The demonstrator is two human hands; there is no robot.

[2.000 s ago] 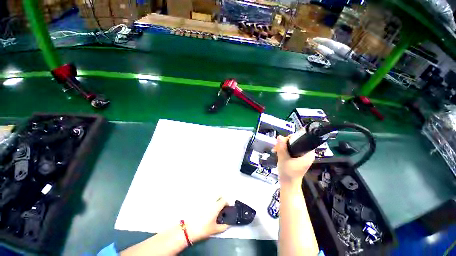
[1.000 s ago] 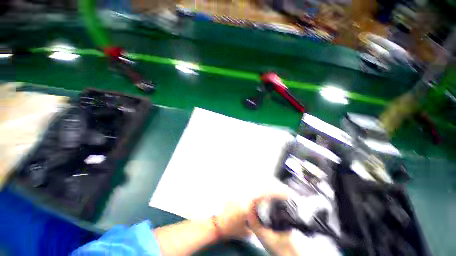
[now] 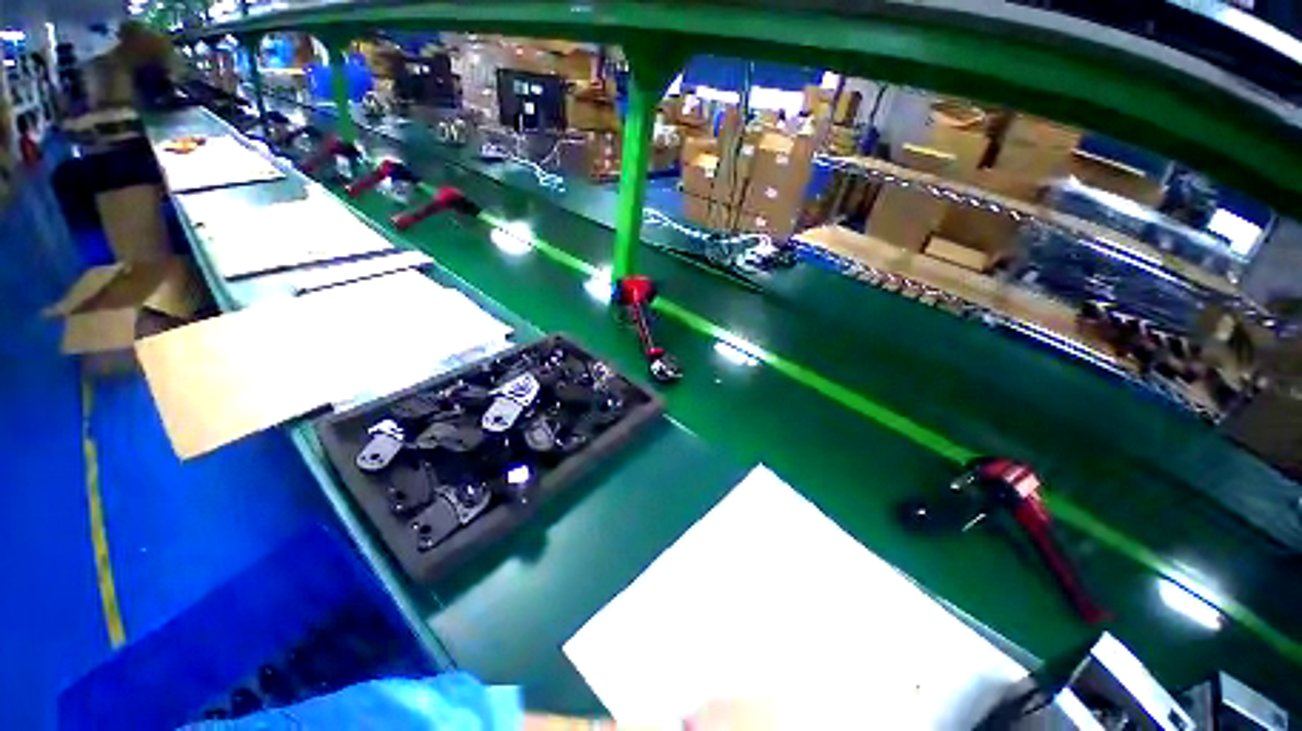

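A blue sleeve (image 3: 379, 707) and a strip of bare forearm show at the bottom edge. Blurred skin of my left hand (image 3: 735, 714) shows faintly over the white work sheet (image 3: 785, 600); the edge cuts it off, so its fingers and anything in it are hidden. My right hand is out of the picture. The left parts bin (image 3: 593, 446) is a dark tray left of the sheet, holding a heap of black housings with some silver-grey pieces and a small white piece. The white-and-black screw feeder (image 3: 1128, 688) is cut off at the bottom right.
Pale boards (image 3: 321, 350) lie along the bench beyond the bin. Red-and-black arm assemblies (image 3: 1050, 536) stand spaced on the green conveyor. A green post (image 3: 636, 186) rises behind. An open cardboard box (image 3: 126, 307) stands on the blue floor at left, near a person (image 3: 129, 86) far off.
The view has swung left along the line. The bin now lies nearer the middle, and the feeder has slid to the bottom right. Both hands, earlier in view, have dropped almost or wholly out.
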